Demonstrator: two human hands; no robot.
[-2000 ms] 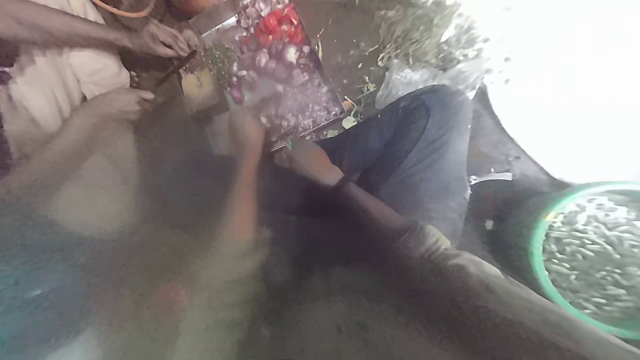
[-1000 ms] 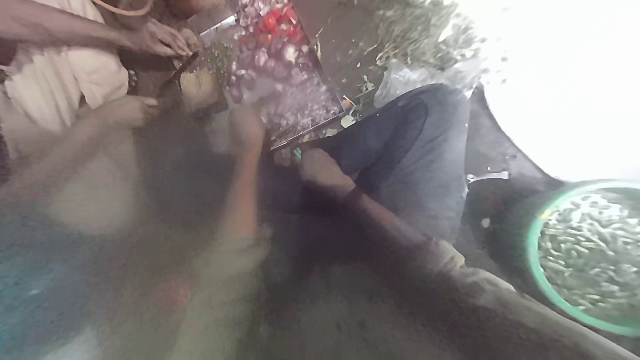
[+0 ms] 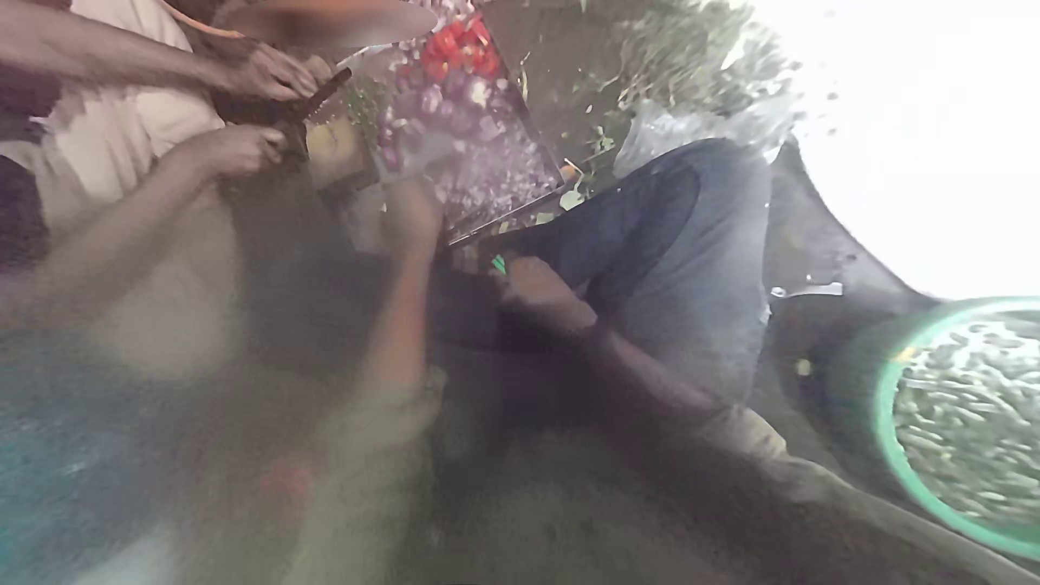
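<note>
My left hand (image 3: pixel 413 215) is at the near left edge of a tray (image 3: pixel 532 122) of vegetables, its fingers blurred; whether it holds anything cannot be told. My right hand (image 3: pixel 540 288) is to the right and lower, closed around something with a small green end (image 3: pixel 499 264) that sticks out beside the fingers. The tray bears whole and peeled purple onions (image 3: pixel 455 97), chopped pale purple pieces (image 3: pixel 504 175) at the near end and red cut vegetables, possibly tomatoes (image 3: pixel 461 50), farther back. The picture is hazy.
At the left, another person's hands (image 3: pixel 272 73) work with a dark blade (image 3: pixel 327 92) near a yellowish block (image 3: pixel 331 150). A green-rimmed basin (image 3: pixel 890 414) of small pale pieces stands at the right. Clear plastic (image 3: pixel 666 134) and plant scraps (image 3: pixel 691 49) lie beyond my bent knee.
My right hand has moved a little lower and to the right, away from the tray. At the top, a blurred brownish-orange shape has come into view over the tray's far end.
</note>
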